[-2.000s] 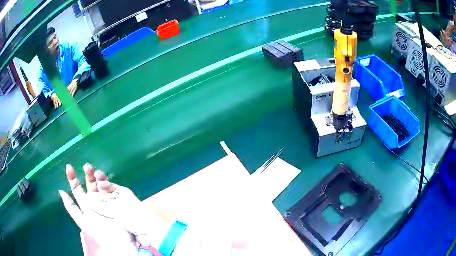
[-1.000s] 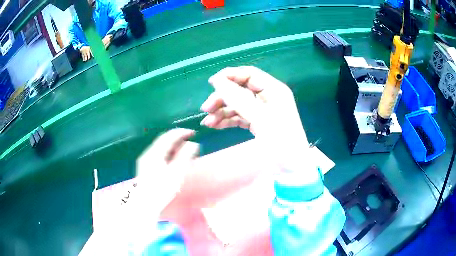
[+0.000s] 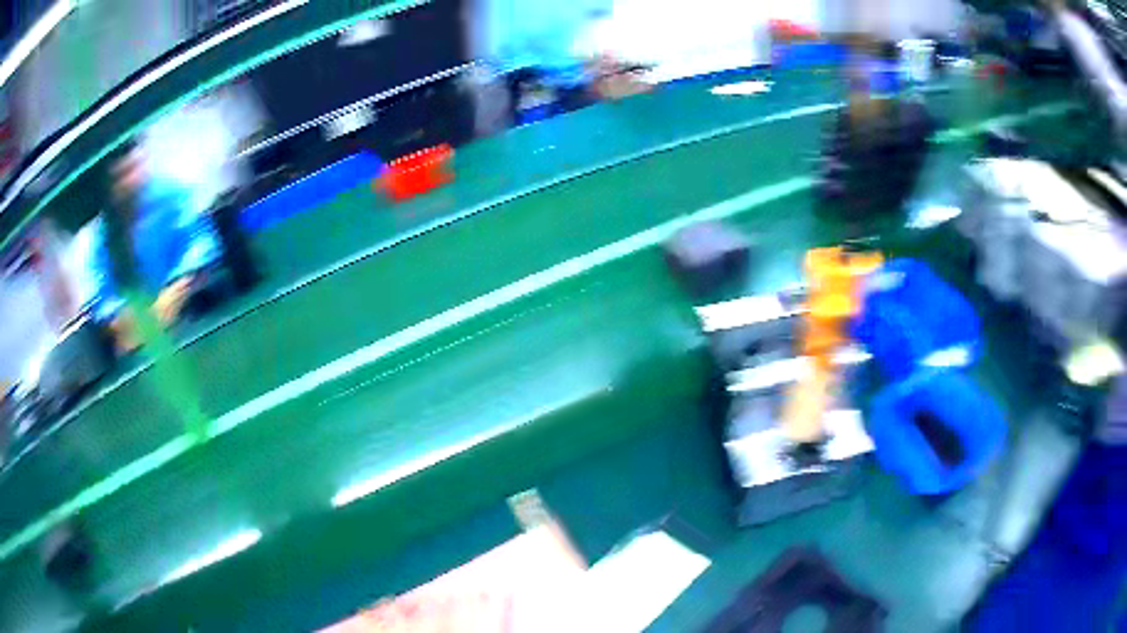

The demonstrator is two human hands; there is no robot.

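Observation:
The frame is blurred and neither of my hands is in view. A large pale mat (image 3: 464,594) lies at the bottom edge of the picture, cut off by it. A white paper sheet (image 3: 649,579) lies at its right. The black fixture plate (image 3: 797,600) is partly cut off at the bottom, right of the sheet. The yellow-orange electric screwdriver (image 3: 826,328) stands upright over the grey metal box (image 3: 797,482).
Two blue bins stand right of the screwdriver, the nearer one (image 3: 939,433) with dark contents. A black block (image 3: 708,254) and a dark stack (image 3: 875,155) stand behind. White units (image 3: 1051,235) are at right. A red bin (image 3: 418,173) and a person (image 3: 155,247) are across the line.
Both my hands have left the picture. The view has tilted up and turned left, so the bench things sit lower and the red bin shows whole.

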